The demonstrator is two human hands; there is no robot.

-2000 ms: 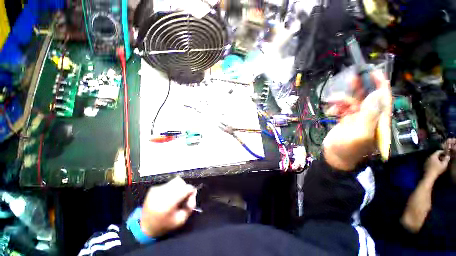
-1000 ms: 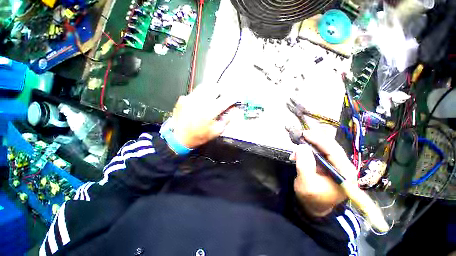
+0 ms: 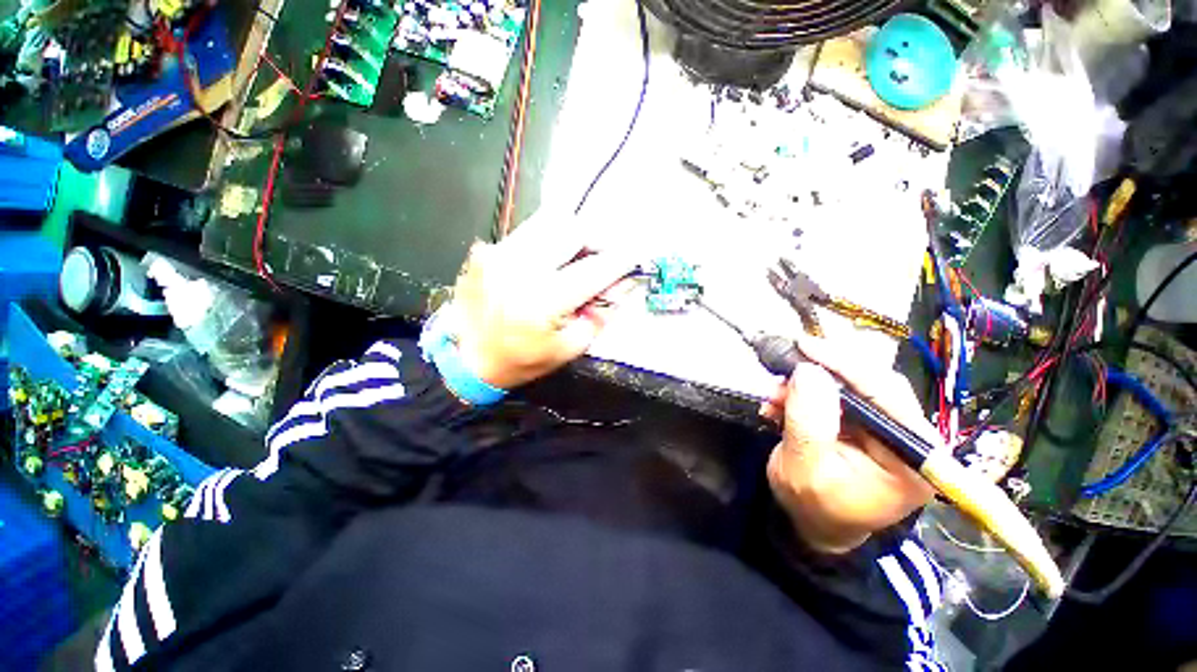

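Observation:
The small green-teal circuit board (image 3: 673, 285) lies on the white sheet (image 3: 735, 236). My left hand (image 3: 532, 305) is at its left side, fingers closed around short dark and reddish lead ends that reach the board; the fingers hide most of them. My right hand (image 3: 847, 453) holds the soldering iron (image 3: 893, 427) by its black grip. The iron's thin metal tip points up and left, at or very near the board's right edge; contact cannot be told. Open cutting pliers (image 3: 834, 305) with yellow and blue handles lie right of the board.
Loose components (image 3: 761, 171) are scattered behind the board. The fume fan (image 3: 788, 16) and a teal disc (image 3: 911, 62) stand at the back. Wire bundles (image 3: 952, 348) crowd the right edge. Larger boards (image 3: 453, 53) lie left, and blue bins (image 3: 145, 460) are lower left.
Both hands have come to the board from the first frame. Since the second frame, the iron's tip has come into clear view beside the board, and my left hand has barely moved.

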